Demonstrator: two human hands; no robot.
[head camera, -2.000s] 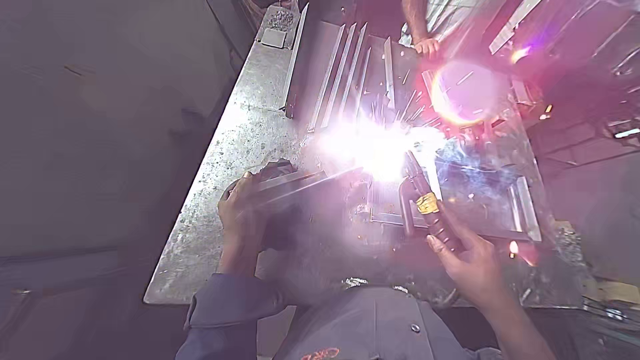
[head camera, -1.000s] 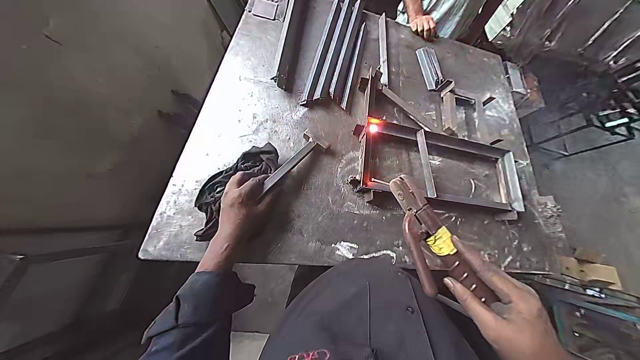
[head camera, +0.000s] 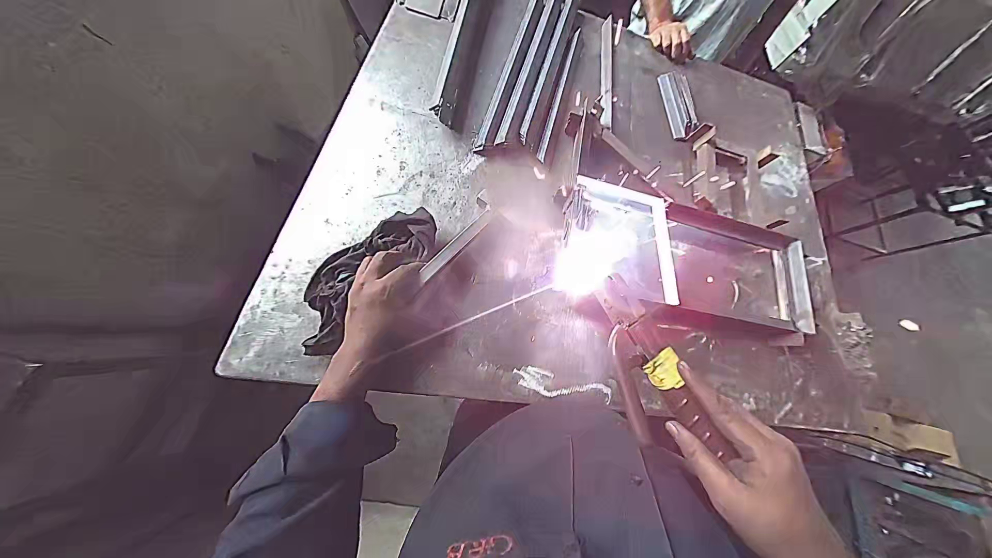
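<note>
My right hand (head camera: 748, 457) grips a welding electrode holder (head camera: 686, 411) wrapped with yellow tape. Its jaws reach up to a bright welding arc (head camera: 590, 260) at the near left corner of a rectangular angle-steel frame (head camera: 728, 316) lying on the steel table; the glare hides that joint and the electrode. My left hand (head camera: 381, 298) is closed around a short metal bar (head camera: 457, 244) that slants up to the right, its far end near pale smoke. Under and beside that hand lies a crumpled dark cloth (head camera: 333, 298).
Several long steel angle bars (head camera: 527, 77) lie at the table's far side, with a short ribbed metal piece (head camera: 678, 105) to their right. Another person's hand (head camera: 671, 40) rests on the far edge. Small steel brackets (head camera: 707, 167) sit behind the frame. Sparks fly around the arc.
One second ago no arc burned and two spots on the frame glowed red; now a bright arc burns at its near left corner. An arc also burned two seconds ago. My left hand still holds the bar.
</note>
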